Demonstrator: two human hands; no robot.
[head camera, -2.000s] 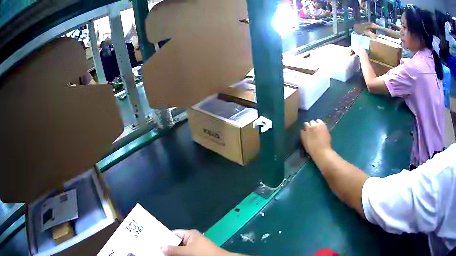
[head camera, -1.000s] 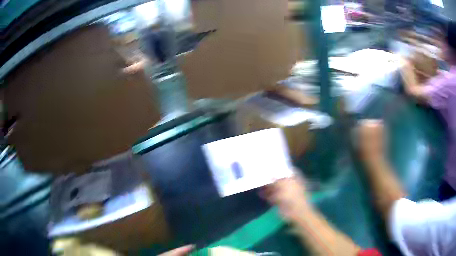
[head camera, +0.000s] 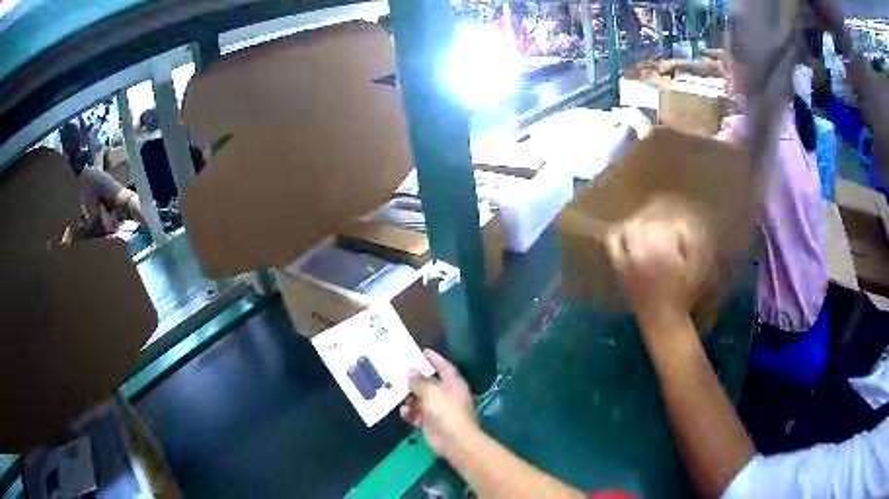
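Observation:
My right hand (head camera: 444, 402) holds a white printed manual (head camera: 370, 365) by its lower right corner; a dark product picture shows on it. The manual is above the dark belt (head camera: 263, 409), in front of an open brown carton (head camera: 317, 302) and covering part of its side. That carton holds a grey flat thing, and its big lid flap (head camera: 302, 146) stands upright. At the lower left, another open carton (head camera: 146, 453), cut off by the edge, has a manual (head camera: 63, 473) lying in it. My left hand is not in view.
A green post (head camera: 448, 195) stands close beyond my right hand. At the right, a co-worker's hand (head camera: 658, 249) is at a blurred brown carton (head camera: 716, 185) above the green work surface (head camera: 604, 390). White tubs (head camera: 531, 210) stand farther along; a person in pink (head camera: 790, 234) is behind.
My right hand has moved the manual up from the bottom edge, over the belt. A hand seen at the bottom a second ago is gone. A brown carton has appeared at the co-worker's hand.

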